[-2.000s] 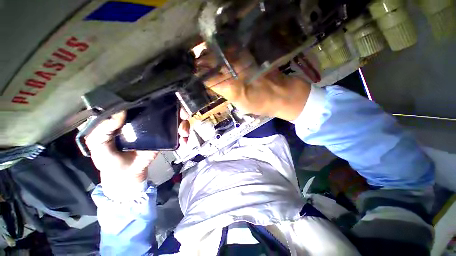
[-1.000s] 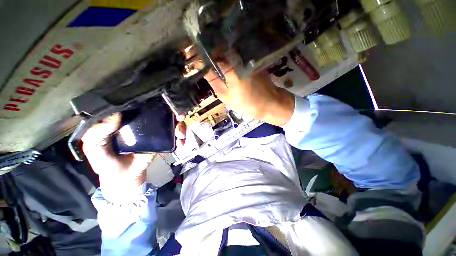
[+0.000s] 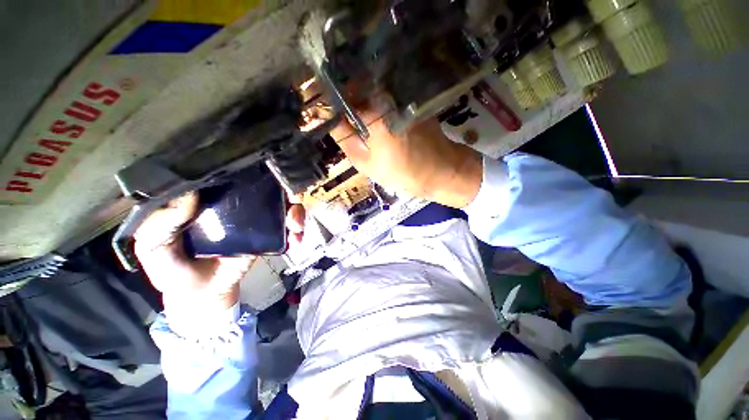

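Note:
My left hand (image 3: 176, 254) holds a smartphone (image 3: 245, 215), a glossy dark rectangle with a bright glare spot, under the sewing machine head (image 3: 176, 94). My right hand (image 3: 402, 156) reaches in under the head from the right. Its fingertips are beside the needle area, partly hidden behind metal rods and dark parts; whether they hold something cannot be seen. The opened looper area (image 3: 349, 193), with brass and silver parts, is brightly lit between my hands. The pale needle plate or bed edge (image 3: 353, 234) lies below it.
Cream tension knobs (image 3: 587, 57) are at the upper right. A red-handled item (image 3: 497, 107) lies on the bed near them. A bent metal lever (image 3: 127, 234) sits by my left hand. Dark cloth (image 3: 90, 328) is piled at the left. My pale apron (image 3: 394, 303) is below.
The machine has shifted left and slightly up in the view since the oldest frame. My left hand still holds the smartphone, and my right hand remains near the needle area.

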